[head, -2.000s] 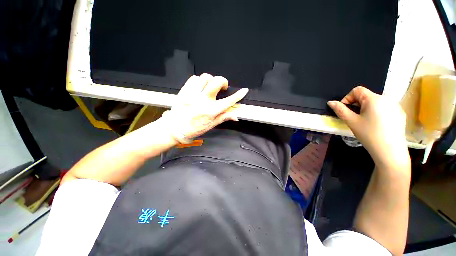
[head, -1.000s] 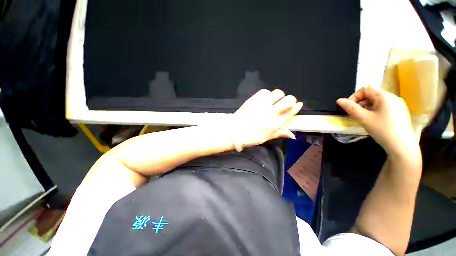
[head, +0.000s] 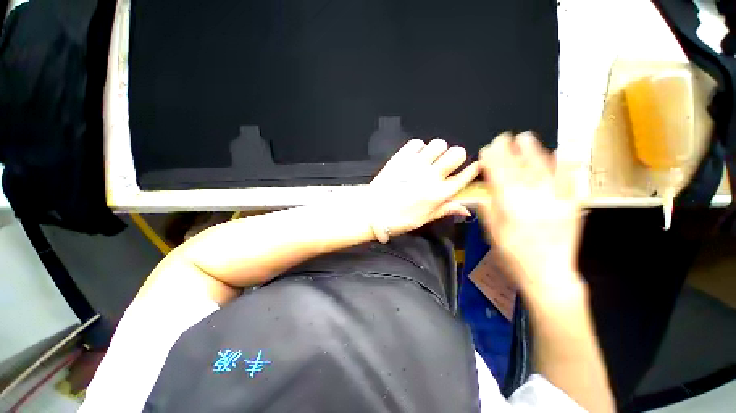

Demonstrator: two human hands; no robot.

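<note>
A black bag panel (head: 339, 73) lies flat on the pale work board (head: 226, 198), with a narrow strip along its near edge. Two grey-black tab shapes (head: 251, 147) show near that edge. My left hand (head: 420, 187) rests on the near edge right of the tabs, fingers bent and thumb pointing right; what lies under it is hidden. My right hand (head: 524, 198) is motion-blurred, over the panel's near right corner, its fingertips close to the left hand's. Whether it holds anything cannot be told.
A glue bottle (head: 660, 121) with yellow-orange content lies at the right, its pale nozzle over the near edge. Black cloth (head: 52, 105) hangs at the left. More black material (head: 718, 153) lies at the far right. A pinkish sheet (head: 494, 282) is below the bench.
My left hand moved right along the near edge, then stayed. My right hand left the corner pinch and moved left beside it. The panel and bottle appear shifted left and down in view.
</note>
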